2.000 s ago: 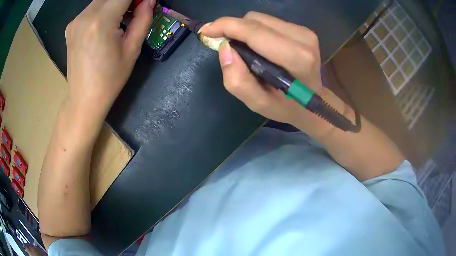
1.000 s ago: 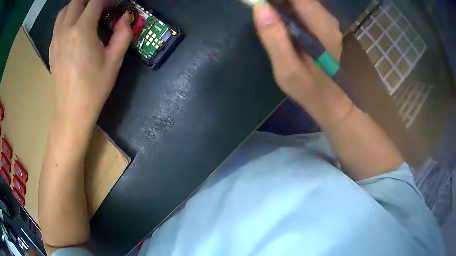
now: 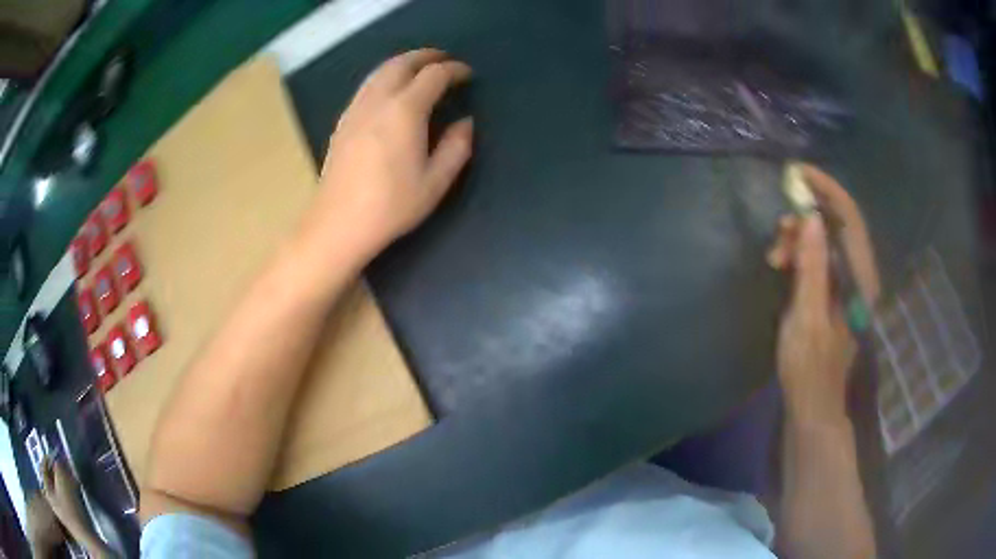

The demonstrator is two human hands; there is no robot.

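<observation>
My left hand (image 3: pixel 393 153) is over the dark bench top beside the cardboard sheet. Its fingers are curled, with thumb and fingertips apart, and nothing shows between them. My right hand (image 3: pixel 819 295), blurred, is at the right, closed on the soldering iron (image 3: pixel 801 191). The iron's pale collar points towards the dark speckled mat, and a bit of its green band shows behind the fingers. The iron's tip is too blurred to make out. Red components (image 3: pixel 128 265) lie in short rows on the left part of the cardboard sheet (image 3: pixel 235 207). No circuit board or black case can be seen.
The dark speckled work mat (image 3: pixel 721 104) is at the far side of the bench top (image 3: pixel 568 240). The green conveyor (image 3: pixel 186 82) runs along the left, with dark objects on it. A white divider grid (image 3: pixel 928 349) is at the right. Another person's hand (image 3: pixel 68 497) shows at lower left.
The view has shifted, showing more cardboard, conveyor and mat. The device under my left hand is out of sight. My right hand has moved away to the right with the iron.
</observation>
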